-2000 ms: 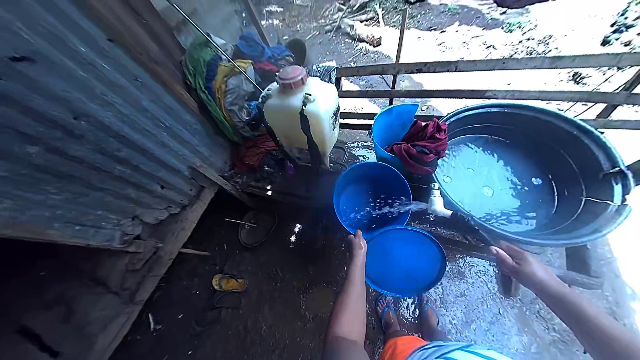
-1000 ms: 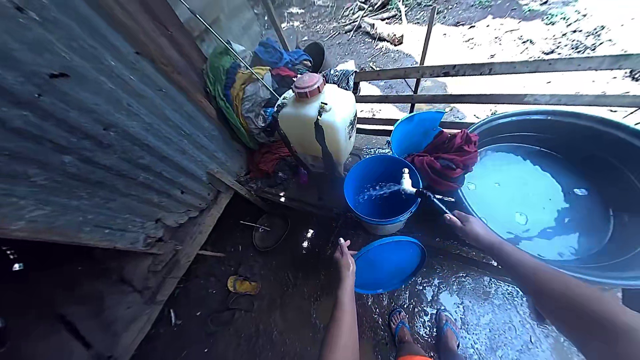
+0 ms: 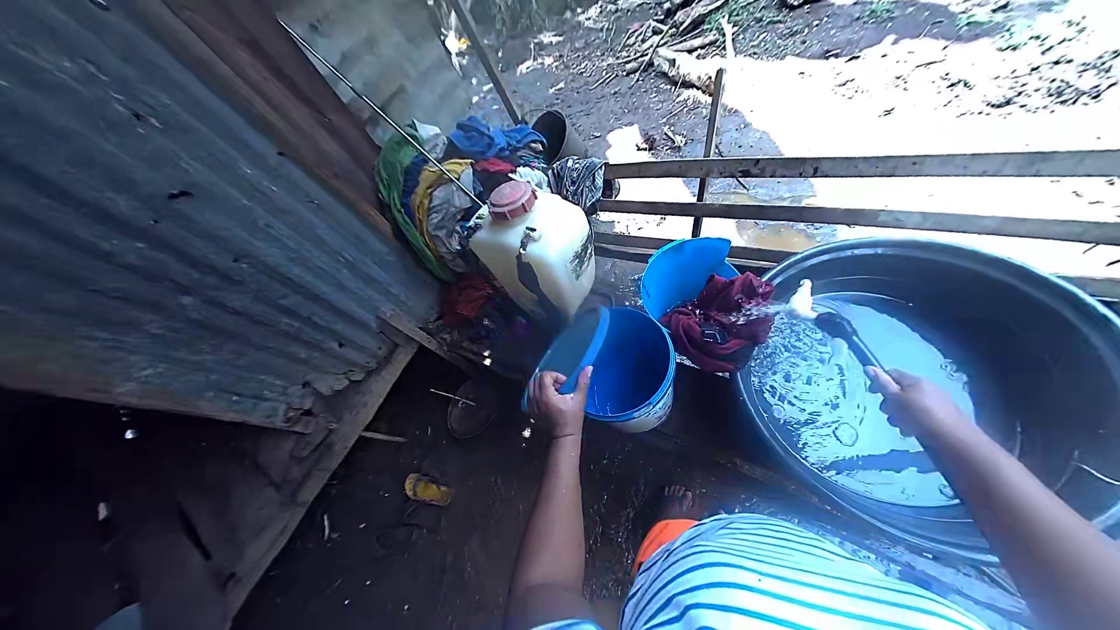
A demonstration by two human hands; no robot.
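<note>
My left hand [image 3: 562, 402] grips the near edge of a blue plastic lid [image 3: 569, 350], which is tilted at the left rim of a blue-lined bucket [image 3: 632, 372]. In my right hand [image 3: 910, 398] is a black hose [image 3: 847, 337] with a white fitting [image 3: 801, 300] at its end. Water comes out of the fitting toward a dark red cloth [image 3: 722, 319] that hangs from a second blue bucket [image 3: 687, 271]. The hose end is over the large black tub [image 3: 1041, 302], which holds water.
A pale jerrycan [image 3: 547, 249] with a red cap stands behind the bucket, beside piled clothes [image 3: 437, 188]. A corrugated metal wall [image 3: 175, 210] is on the left and a wooden rail fence [image 3: 875, 166] at the back. A yellow sandal [image 3: 428, 490] lies on the wet ground.
The hose end has moved right, from over the blue-lined bucket to over the black tub. My left hand has brought the lid from in front of the bucket up to its left rim.
</note>
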